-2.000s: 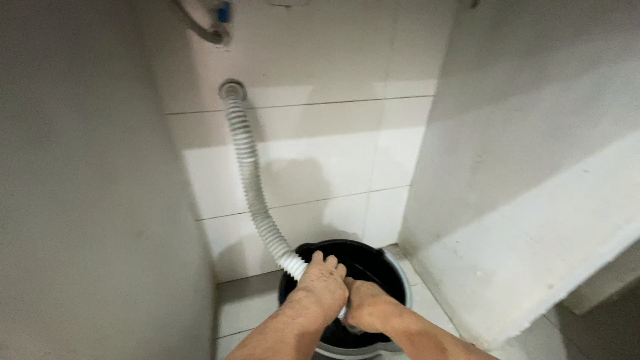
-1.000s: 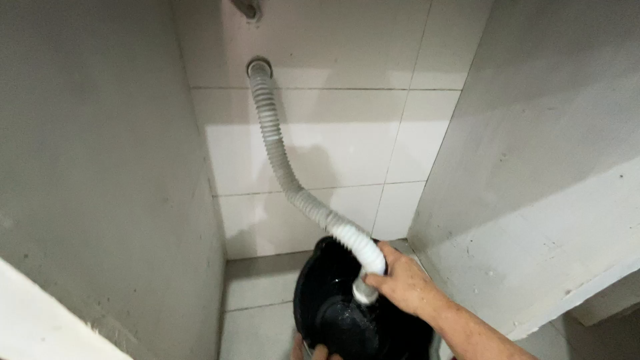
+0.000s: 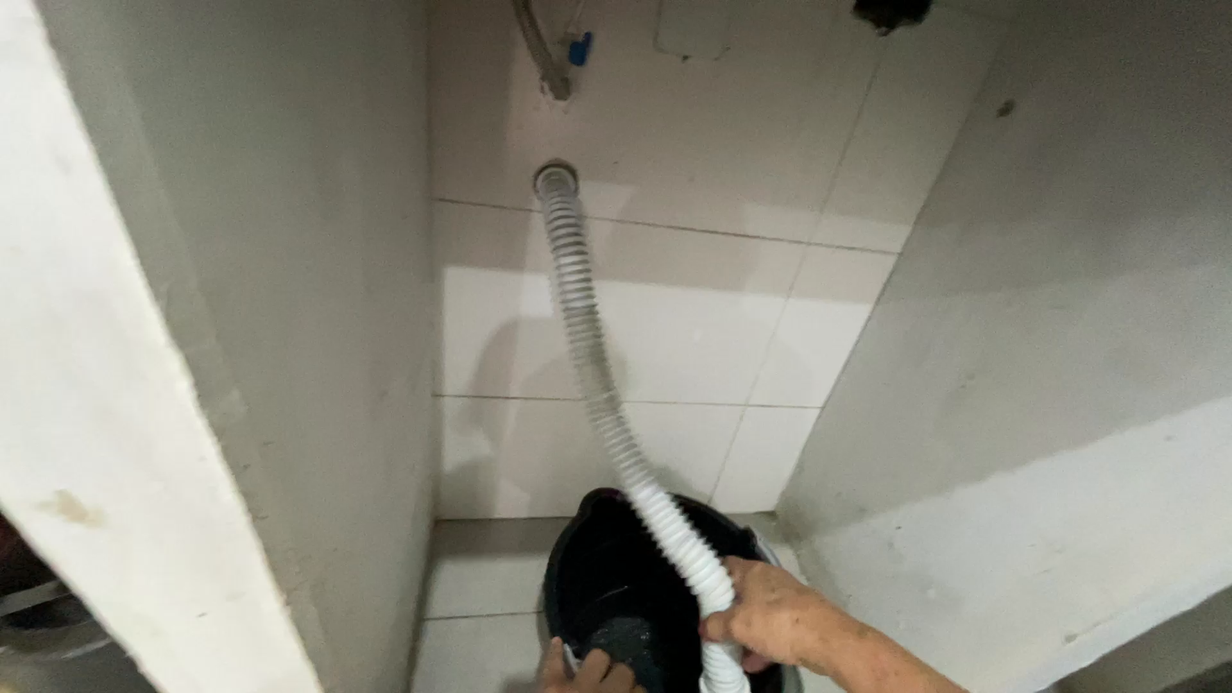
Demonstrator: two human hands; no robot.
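A corrugated white plastic drain hose (image 3: 579, 318) runs from a round hole in the tiled wall down over a black bucket (image 3: 568, 577). Near its lower end my right hand (image 3: 770, 616) is closed around the hose. The hose's tip is cut off by the bottom of the view. At the bucket's near left side is my left hand (image 3: 589, 674), partly out of view, its fingers at the rim. Some liquid with small bubbles (image 3: 624, 640) shows inside the bucket.
Grey side walls (image 3: 289, 318) (image 3: 1020, 337) stand close on both sides, with a pale wall edge (image 3: 144, 385) at the left. Above the hose outlet are a braided hose (image 3: 539, 53) and a blue valve handle (image 3: 579, 48). A dark object (image 3: 890, 12) sits at the top.
Two seconds ago both hands were together at the hose's end over the bucket. Since then my left hand has moved to the bucket's near left side, while my right hand still holds the hose.
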